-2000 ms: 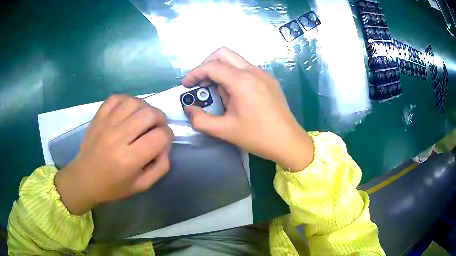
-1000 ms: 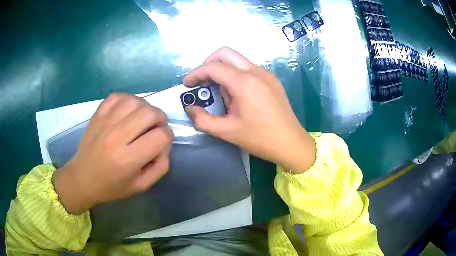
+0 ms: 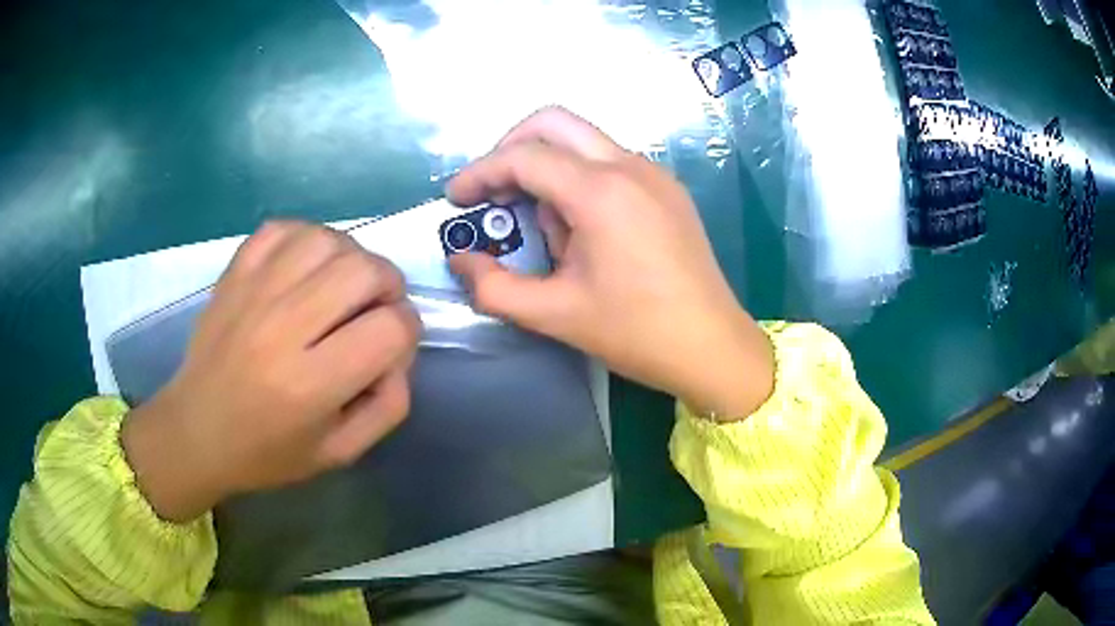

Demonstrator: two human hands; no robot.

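A dark-grey tablet lies back side up on a white backing sheet. A black camera piece with two rings sits at the tablet's upper corner. My right hand is around this corner, thumb at the piece's lower edge and index finger beyond its upper edge. My left hand is over the tablet's left part, fingers curled together beside a shiny film crease. Its fingertips are hidden, so I cannot tell whether it pinches the film.
Glaring clear film lies on the green bench behind my hands. Two black ringed pieces lie on the film. A bright pale strip and black sheets of lens covers are at right. A yellow floor line shows beyond.
The tablet, white sheet and left hand appear slightly farther left in the picture. Both hands keep nearly the same pose, and the camera piece stays at the corner.
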